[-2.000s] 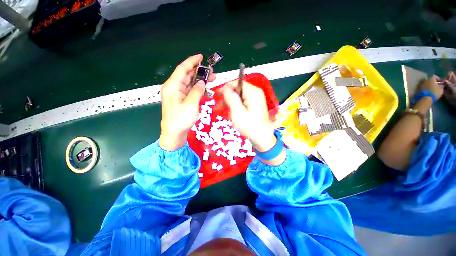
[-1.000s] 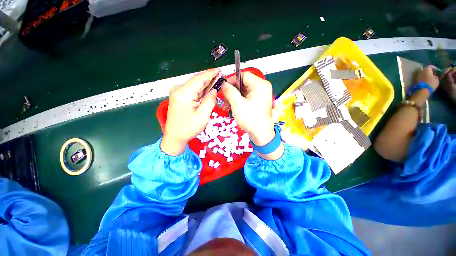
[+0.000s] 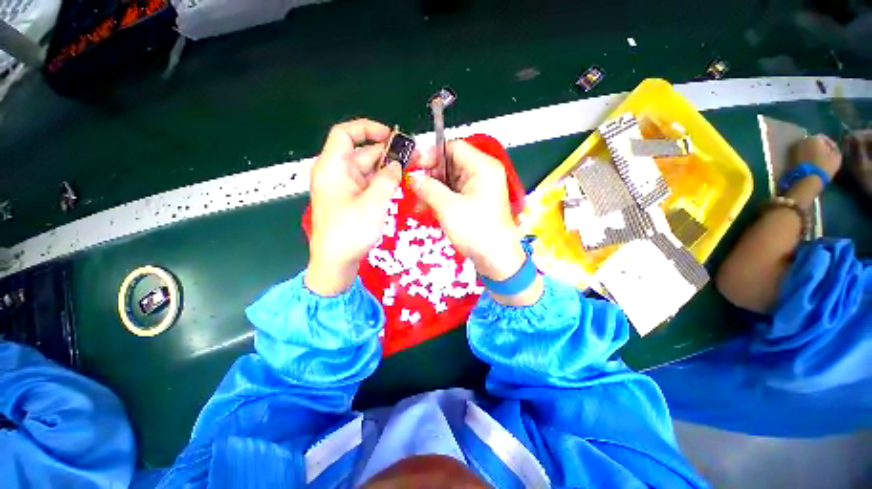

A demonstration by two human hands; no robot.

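My left hand (image 3: 346, 205) holds a small dark electronic module (image 3: 399, 148) between thumb and fingers, above the far edge of the red tray (image 3: 406, 334). My right hand (image 3: 475, 205) is just right of it and holds grey metal tweezers (image 3: 440, 138), one end pointing up and away; their other end is hidden by the fingers. A small white bit shows at my right fingertips. Many white pieces (image 3: 421, 263) lie scattered in the red tray under and between the hands.
A yellow tray (image 3: 731, 181) with striped and plain sheets (image 3: 650, 287) stands right. Modules (image 3: 590, 77) lie on the dark green belt beyond the white strip (image 3: 239, 189). A tape roll (image 3: 127, 301) with a module inside lies left. A neighbour's arm (image 3: 765, 258) is at far right.
My hands have moved slightly apart, and the held module now shows its face more openly. The tweezers have shifted left a little. Modules on the belt have moved right.
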